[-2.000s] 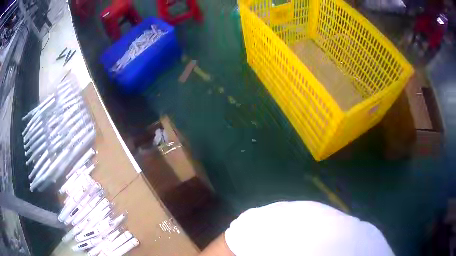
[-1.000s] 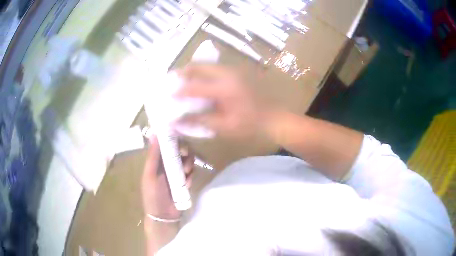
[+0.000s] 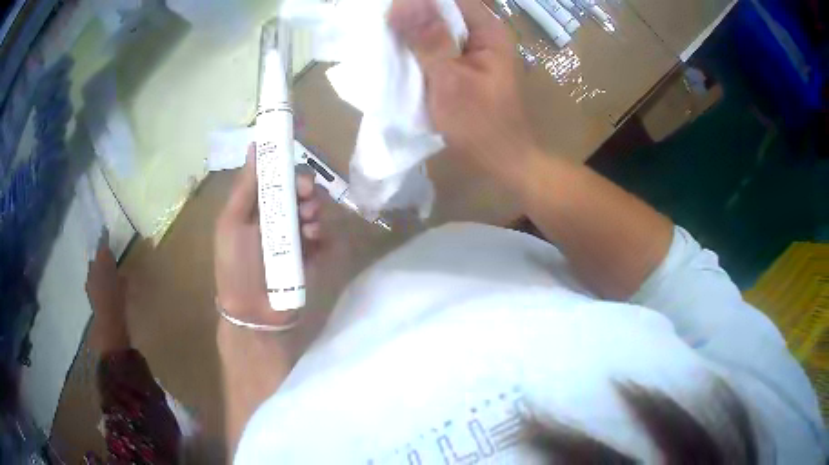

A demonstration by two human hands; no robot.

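Observation:
My left hand (image 3: pixel 244 245) holds a glossy white pen-shaped device (image 3: pixel 278 200) upright in the view, its clear-capped end pointing away and its rows of small grey print facing up. My right hand (image 3: pixel 473 91) grips a crumpled white cloth (image 3: pixel 386 118) to the right of the device, apart from it; part of the cloth hangs down. A second device (image 3: pixel 323 173) with a dark oval panel lies on the brown surface behind my left hand, partly hidden by the hand and the first device.
A folded white wipe (image 3: pixel 229 148) lies at the edge of the cream sheet (image 3: pixel 195 86). More devices (image 3: pixel 545 20) lie at the top right. Another person's hand (image 3: pixel 105 281) and patterned sleeve show at the left. A yellow crate (image 3: pixel 800 304) stands on the floor at right.
Since one second ago, my right hand with the cloth has moved up and right off the device, leaving its print visible. Another person's arm has appeared at the left. Earlier, neither hand showed.

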